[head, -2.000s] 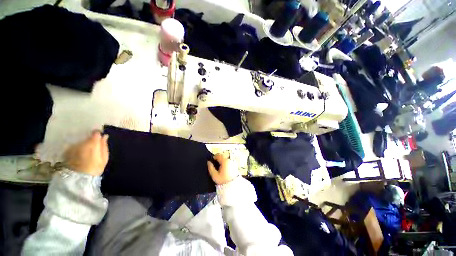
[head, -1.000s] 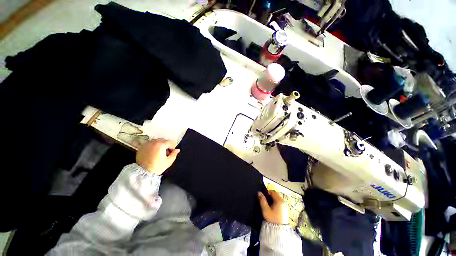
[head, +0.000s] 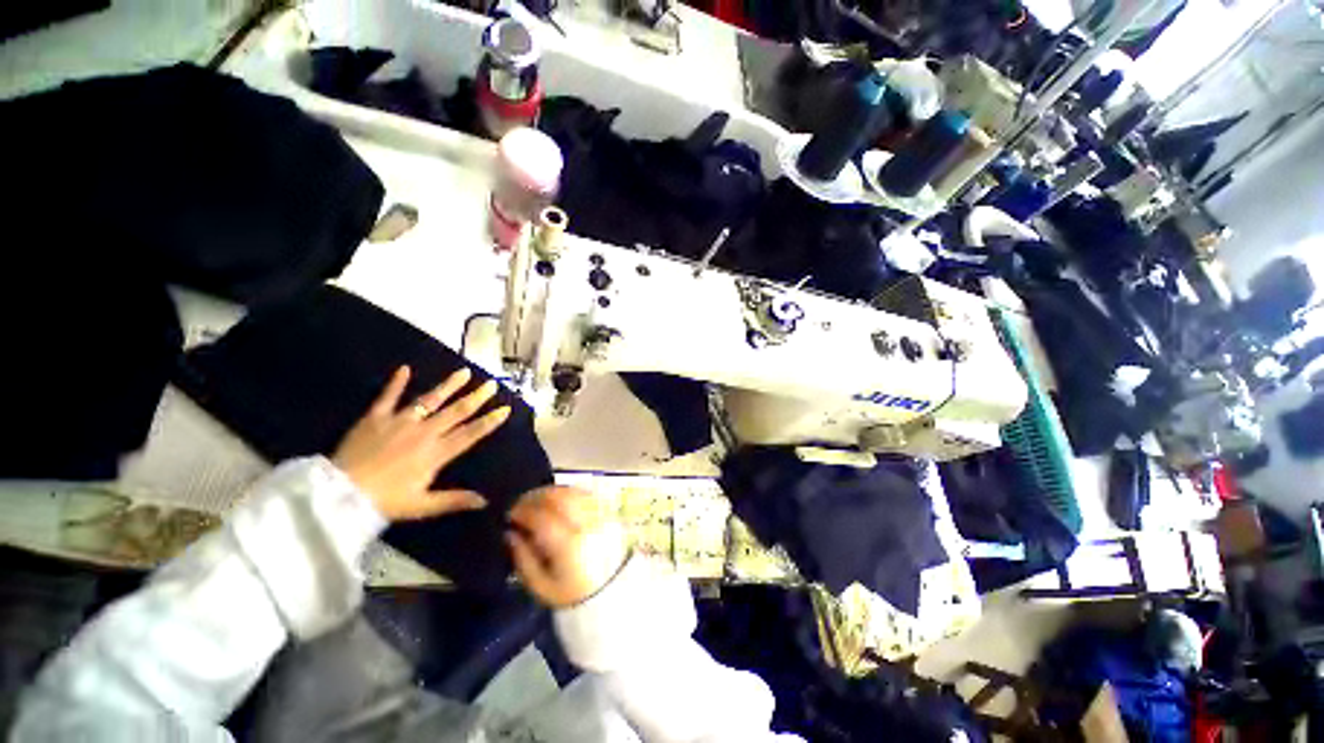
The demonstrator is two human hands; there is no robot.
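A black cut panel (head: 312, 380) lies flat on the pale table in front of the machine head, its right end close to the presser foot area. My left hand (head: 411, 447) lies on the panel with fingers spread, a ring on one finger. My right hand (head: 569, 544) is at the panel's right front edge with fingers curled; its fingertips meet the cloth edge. The cream-white sewing machine (head: 697, 312) with blue JUKI lettering stands behind. The needle and the panel's nearest edge are partly hidden or blurred.
A large black cloth heap (head: 160, 189) lies at the left. Dark small pieces (head: 850, 520) lie right of the needle. A pink-and-white cone (head: 526, 177), a red can (head: 508, 84) and a trough (head: 639, 90) of dark cloth are behind. A green ribbed basket (head: 1040, 436) is beyond the arm.
The panel has moved from between both hands over the lap onto the table, up and left, and is turned. My left hand has opened flat on it. My right hand has moved leftward along it.
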